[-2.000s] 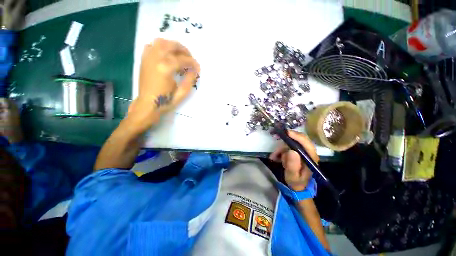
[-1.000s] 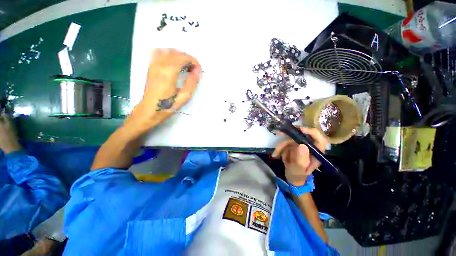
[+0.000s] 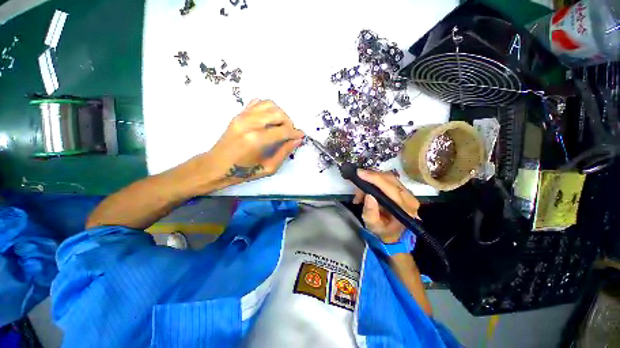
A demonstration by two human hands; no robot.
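My left hand (image 3: 262, 139) is over the white sheet (image 3: 285, 54), thumb and fingertips pinched together. A tiny dark item seems to show at the fingertips, too small to name. My right hand (image 3: 385, 204) holds the black soldering iron (image 3: 391, 204), its thin metal tip pointing left at my left fingertips. The large heap of small silver-dark components (image 3: 370, 95) lies just beyond the tip. Several separated small parts (image 3: 221, 72) lie on the sheet left of the heap, with more near its top edge.
A tan ring container (image 3: 411, 155) with silvery bits stands right of the heap. Behind it is the black fan with wire grille (image 3: 462, 78). A yellow sponge (image 3: 559, 199) and a bottle (image 3: 586, 30) are at right. The solder spool (image 3: 61, 127) is at left, near a blue sleeve (image 3: 20, 262).
My left hand has moved right, to the iron's tip. The iron has shifted slightly left. Small parts now show on the sheet where my left hand was. The view has shifted somewhat.
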